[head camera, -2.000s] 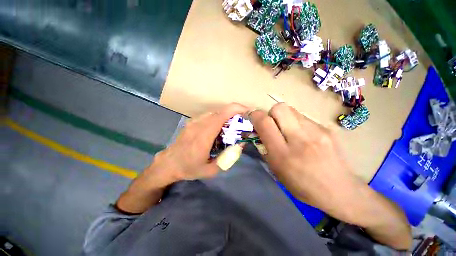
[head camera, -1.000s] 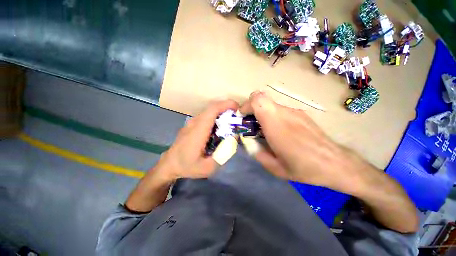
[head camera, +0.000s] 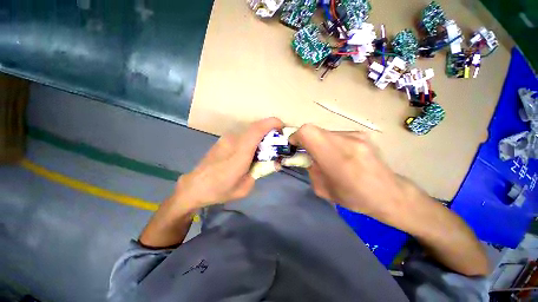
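A wired subassembly (head camera: 272, 146) with white plastic and dark parts is held between my hands, above my grey-clothed lap at the cardboard's near edge. My left hand (head camera: 221, 165) grips its left side. My right hand (head camera: 348, 165) grips its right side, fingertips close to those of my left hand. Pale finger cots show on the thumbs and a fingertip. The fingers hide much of the piece. More wired subassemblies with green circuit boards (head camera: 311, 44) and white plastic holders (head camera: 386, 73) lie on the cardboard sheet (head camera: 253, 76).
A thin strip (head camera: 348, 117) lies on the cardboard just beyond my right hand. A blue corrugated sheet (head camera: 472, 194) at the right bears clear housings (head camera: 514, 146). The dark green bench (head camera: 106, 53) is at the left, with its edge above the floor.
Since the earliest frame, my right thumb has come in against the piece, beside my left thumb. The view has shifted, and more of the thin strip shows. The hands stay together.
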